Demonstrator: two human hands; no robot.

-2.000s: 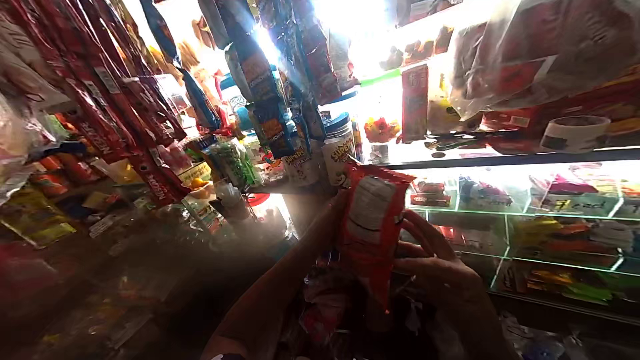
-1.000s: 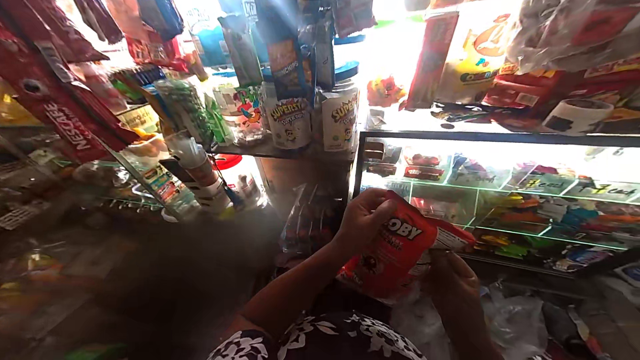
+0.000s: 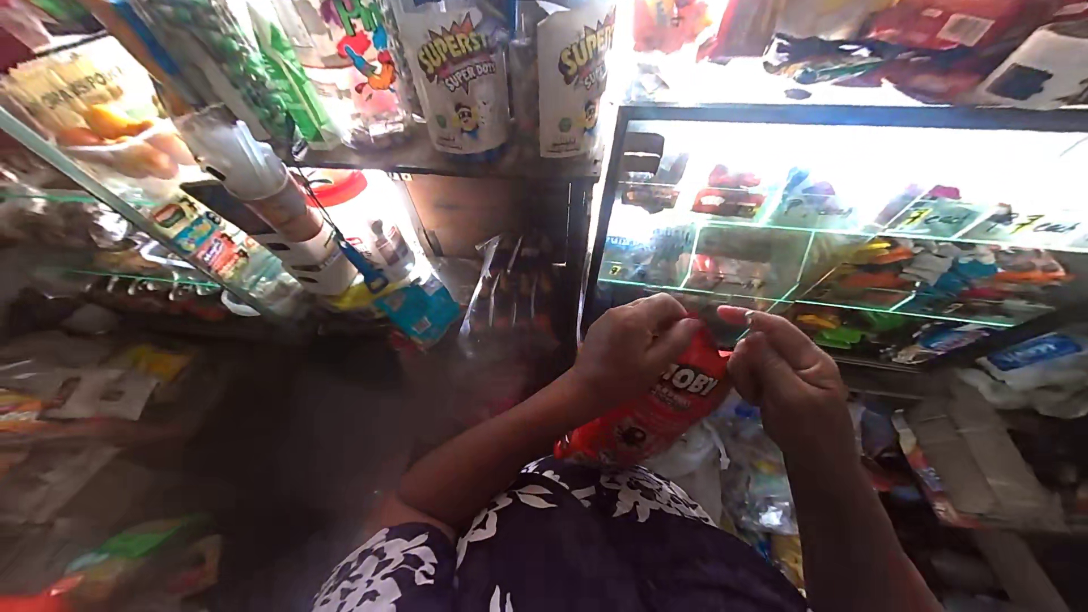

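A red Moby snack bag (image 3: 659, 408) is in front of my body, tilted, its lower end close to my dark shirt with white flower shapes. My left hand (image 3: 633, 348) grips the bag's upper edge, thumb and fingers closed on it. At the bag's upper right corner is my right hand (image 3: 786, 365), thumb and forefinger pinched together on something thin and small. Whether that is the bag's edge or a loose string or strip, I cannot tell.
A lit glass display case (image 3: 816, 221) with divided compartments of small packets stands ahead right. Plastic jars (image 3: 459, 85) line a shelf ahead. Stacked cups (image 3: 289, 212) and a glass shelf edge (image 3: 110, 195) are at left. Plastic bags and cardboard (image 3: 977, 459) lie at lower right.
The bag was upright with its printed back panel showing two seconds ago; now its front shows and it tilts. My right hand has moved to its upper corner. The view has shifted downward.
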